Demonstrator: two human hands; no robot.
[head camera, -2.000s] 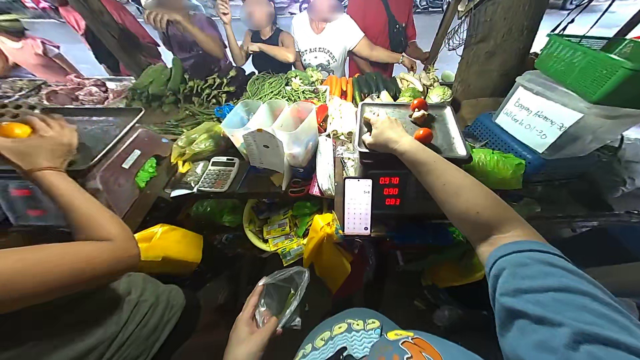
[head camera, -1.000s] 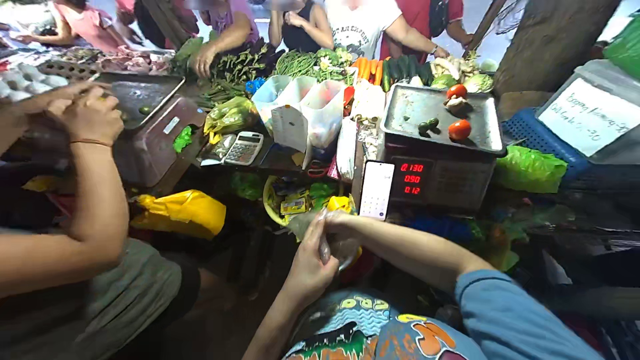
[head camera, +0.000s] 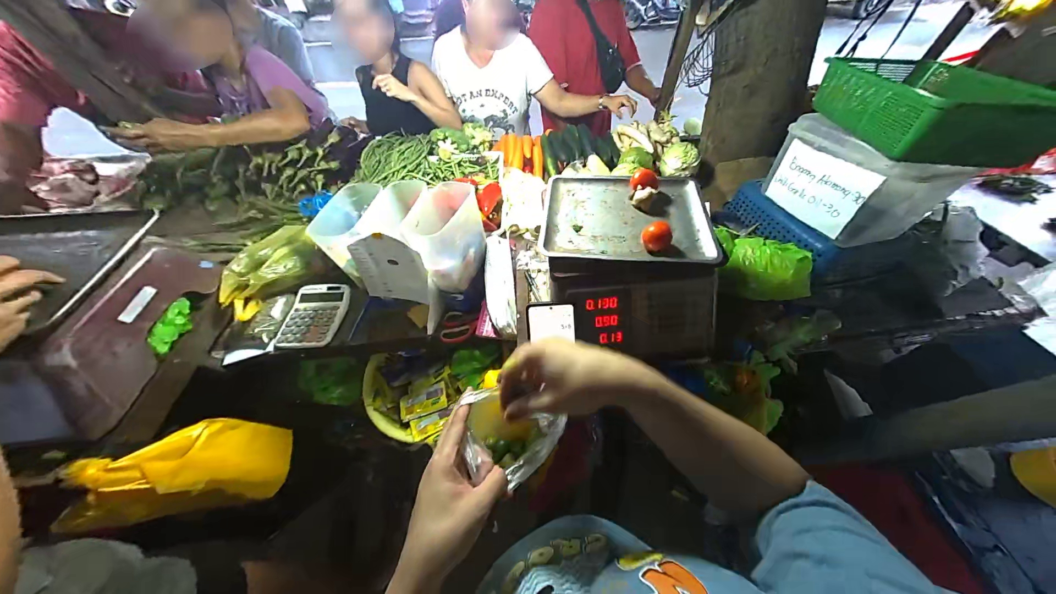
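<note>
My left hand (head camera: 458, 487) grips a clear plastic bag (head camera: 528, 450) low at the centre, with small green produce inside. Over the bag's mouth hangs my right hand (head camera: 549, 379), fingers curled; whether anything is in them cannot be told. Beyond it a phone (head camera: 551, 320) leans against a digital scale (head camera: 660, 305) with red digits. On the scale's metal tray (head camera: 569, 239) lie two tomatoes, one near the back (head camera: 643, 178) and one in front (head camera: 657, 237), and a small pale piece of produce (head camera: 644, 198) beside the rear one.
A calculator (head camera: 312, 316), plastic containers (head camera: 445, 235) and red-handled scissors (head camera: 456, 327) lie left of the scale. Below them is a yellow basket (head camera: 375, 408) of packets. A yellow bag (head camera: 198, 462) is lower left. Green basket (head camera: 932, 111) at right. Several people stand behind the vegetables; a co-worker's hand (head camera: 21, 297) shows at left.
My right hand was over the scale tray, then came down to the bag beside my left hand, and is now raised over its mouth. The co-worker's hands at left have moved apart.
</note>
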